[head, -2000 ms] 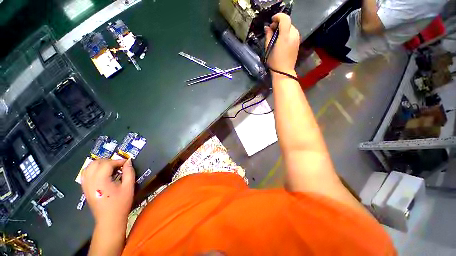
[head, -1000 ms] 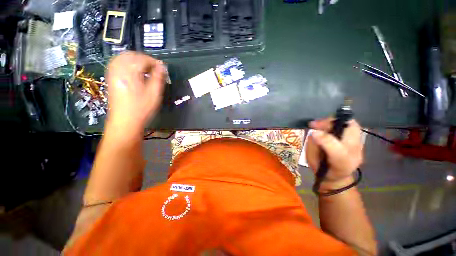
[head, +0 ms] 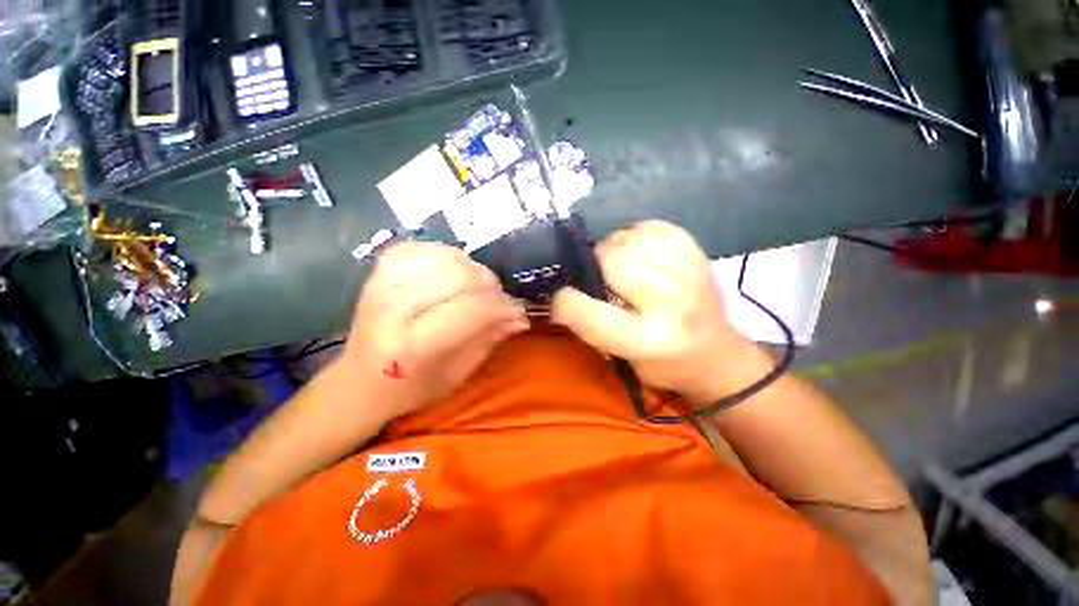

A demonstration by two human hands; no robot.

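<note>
My right hand (head: 651, 302) holds the black soldering iron (head: 576, 255), its thin metal shaft pointing up and away over the right board; the cord loops by my wrist. My left hand (head: 438, 314) is at the bench's front edge, its fingertips pinched together close to my right fingers; a thin pale line shows between the hands, and I cannot tell what it is. Two phone boards lie side by side just beyond my hands: the left board (head: 483, 144) with its white display panel (head: 421, 187), the right board (head: 568, 178) with its panel (head: 485, 213).
A clear parts tray (head: 343, 116) with a keypad (head: 260, 81), yellow frame (head: 155, 83) and black housings stands at the back left. Small white parts (head: 254, 207) and a pile of flex parts (head: 142, 266) lie left. Tweezers (head: 882, 97) cross another metal tool at right.
My right hand has moved left with the iron, which now points over the boards. My left hand has moved right and nearer my body, beside the right. The view has shifted.
</note>
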